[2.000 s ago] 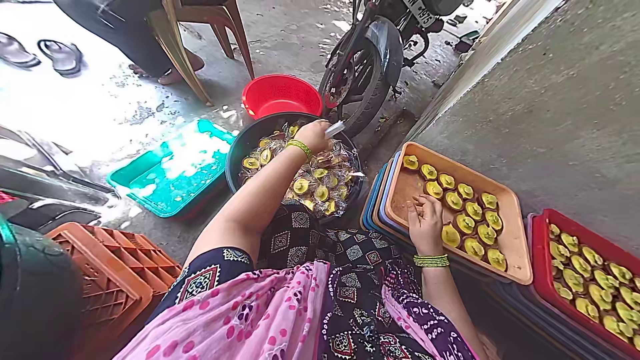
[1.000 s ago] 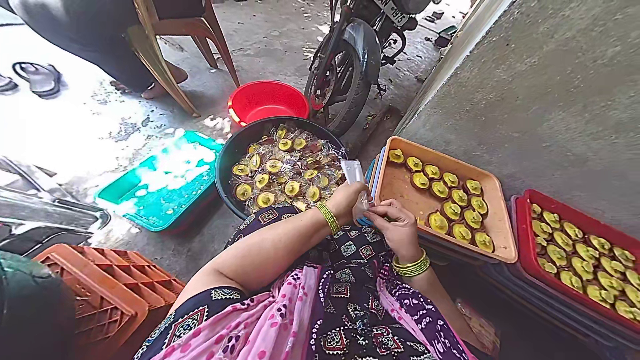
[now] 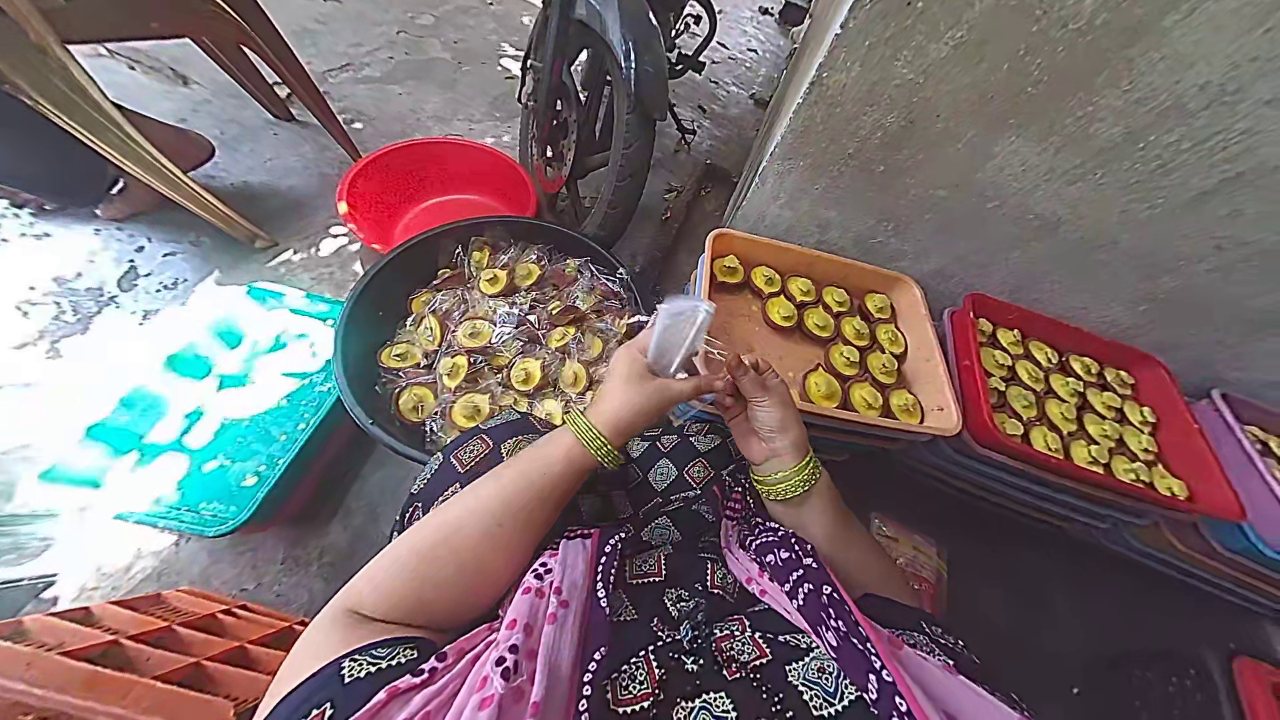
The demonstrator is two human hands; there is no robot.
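Note:
My left hand (image 3: pixel 645 385) is shut on a small bundle of clear plastic bags (image 3: pixel 680 335), held above my lap. My right hand (image 3: pixel 762 405) meets it at the fingertips, by the lower edge of the bundle; whether it pinches a bag I cannot tell. Left of the hands is a black tub (image 3: pixel 360 385) full of clear-wrapped small lamps (image 3: pixel 525 373) with yellow tops. Right of them an orange tray (image 3: pixel 765 355) holds rows of unwrapped yellow-topped clay lamps (image 3: pixel 819 322). It lies on a stack of trays.
A red tray (image 3: pixel 1195 440) with more lamps is at the right. A red basin (image 3: pixel 435 190), a motorcycle wheel (image 3: pixel 625 160) and a plastic chair (image 3: pixel 110 120) stand beyond the tub. A teal tray (image 3: pixel 230 450) and an orange crate (image 3: pixel 150 650) lie left. A seated person's foot (image 3: pixel 135 197) shows.
My left hand has come from over the black tub to my lap with the bags. My right hand has left the orange tray and joined it. The fingertips stay together since one second ago.

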